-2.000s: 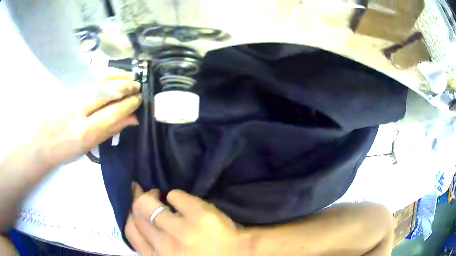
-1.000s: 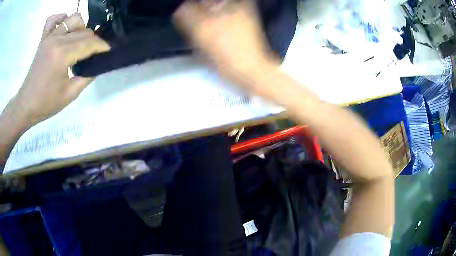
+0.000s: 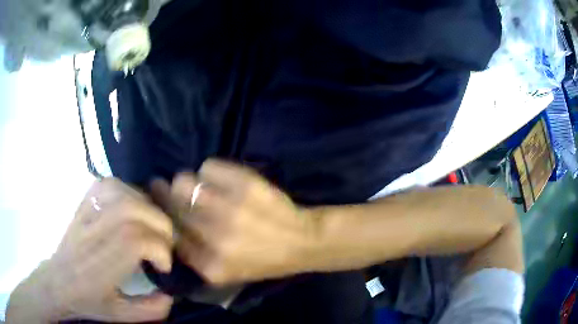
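A large dark navy garment point(image 3: 329, 107) lies over the white table, and its near part is gathered between my hands. My left hand point(image 3: 114, 247) grips the garment's near left edge, fingers curled. My right hand point(image 3: 234, 221) is closed on the cloth right beside it, knuckles up and slightly blurred; its fingertips are hidden. A narrow white strip point(image 3: 115, 115) shows on the cloth's left edge. The sewing machine's white knob point(image 3: 128, 47) is above the cloth at the upper left. The needle area cannot be made out.
The white table point(image 3: 38, 152) shows at the left, with the needle plate outline point(image 3: 89, 120) beside the cloth. At the right are clear plastic point(image 3: 529, 50), a brown carton point(image 3: 532, 161) and a blue bin. Dark cloth with a small white tag point(image 3: 374, 286) lies below the table edge.
The garment is spread wide over the table again, after being bunched at the top. My right hand has come down and left, beside my left hand, which has also moved down.
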